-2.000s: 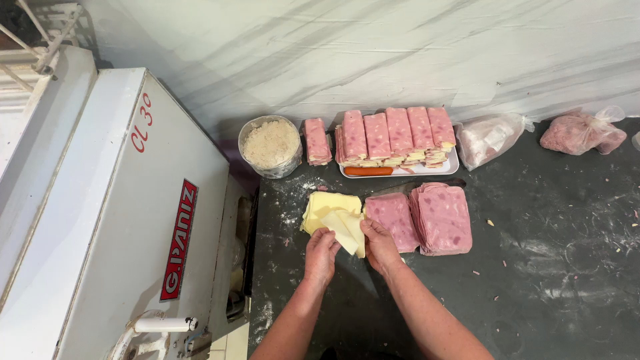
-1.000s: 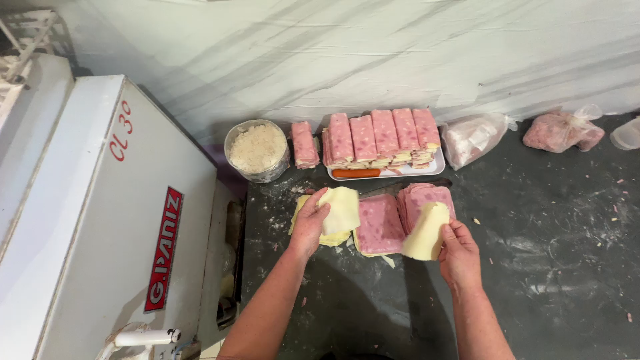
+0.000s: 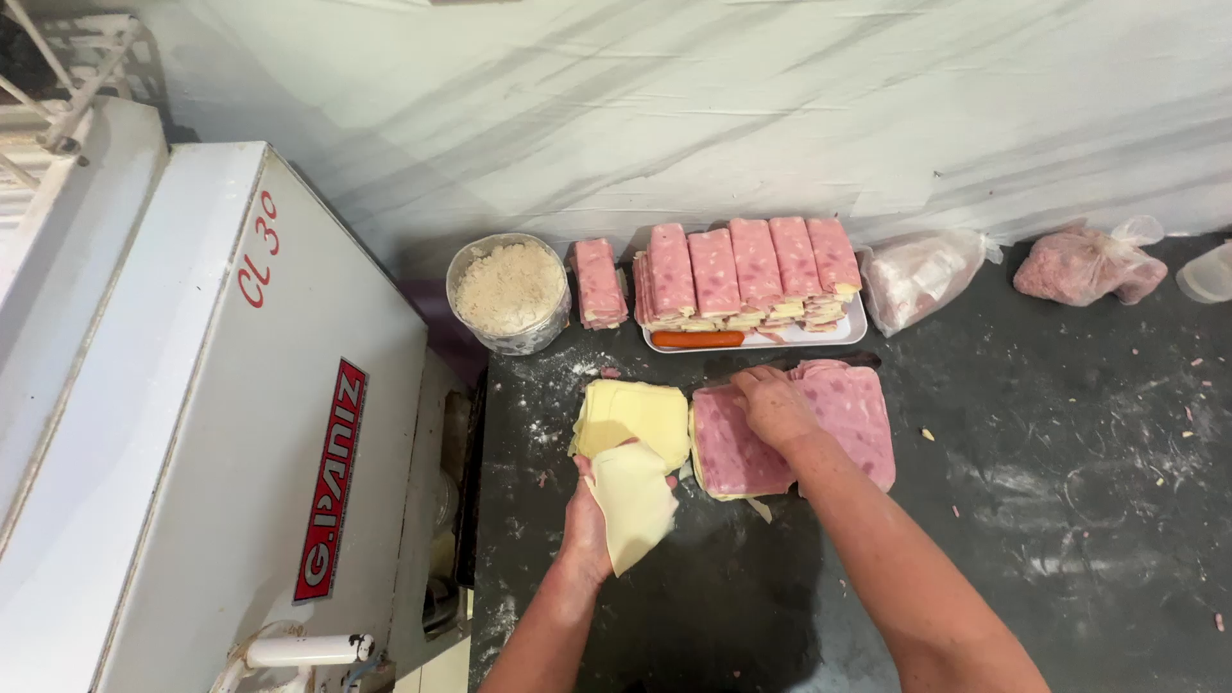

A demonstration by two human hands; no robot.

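Observation:
My left hand (image 3: 584,525) holds a limp slice of pale cheese (image 3: 633,505) just in front of a stack of yellow cheese slices (image 3: 635,414). My right hand (image 3: 773,404) rests with its fingertips on a layered stack of sliced ham and cheese (image 3: 736,457); whether it grips anything is not plain. Close against that stack on the right lies a thicker pile of ham slices (image 3: 857,419), partly behind my right forearm. Behind them, rows of folded ham and cheese portions (image 3: 751,269) stand on a white tray (image 3: 852,327) with an orange-red sausage (image 3: 697,339).
A tub of crumbly pale flour (image 3: 510,294) and a small ham stack (image 3: 599,284) stand by the wall. Two tied plastic bags (image 3: 924,279) (image 3: 1088,265) and a clear cup (image 3: 1208,274) are at the right. A white machine (image 3: 241,404) borders the dark worktop on the left.
The cheese slice that my right hand held a second ago is no longer in it; that hand has moved left onto the layered stack. My left hand has moved nearer to me, still holding cheese.

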